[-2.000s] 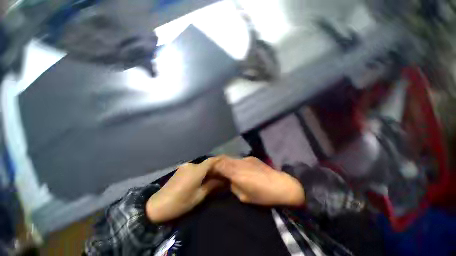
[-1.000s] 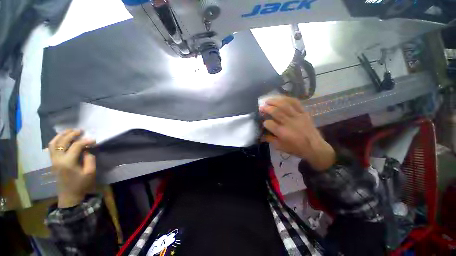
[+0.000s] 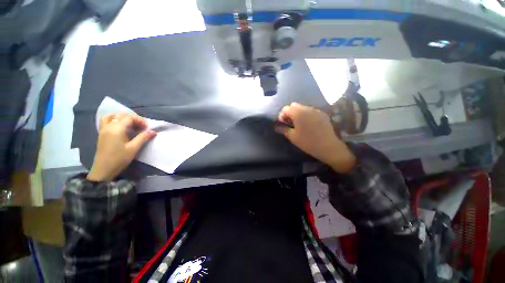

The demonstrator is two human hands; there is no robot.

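A dark grey fabric panel [image 3: 166, 72] lies on the table under the head of the white sewing machine [image 3: 354, 33]. A pale piece [image 3: 177, 145] lies over the panel's near left part. My left hand [image 3: 119, 141] grips the pale piece near its left end, thumb and fingers pinched. My right hand [image 3: 313, 130] pinches the dark fabric at its raised near edge, right of and below the needle area. The fabric between my hands is partly folded. The needle tip is lost in lamp glare.
Black-handled scissors [image 3: 351, 113] lie right of the panel, with thread snips [image 3: 432, 115] farther right. A dark and pale fabric heap [image 3: 27, 83] is at the left. A red basket [image 3: 470, 221] with fabric stands at the lower right. The table's grey front edge [image 3: 387, 145] runs before me.
The pale strip spanned both hands and now shows only at the left, with dark fabric at the right hand. My left hand has moved up and right over the panel.
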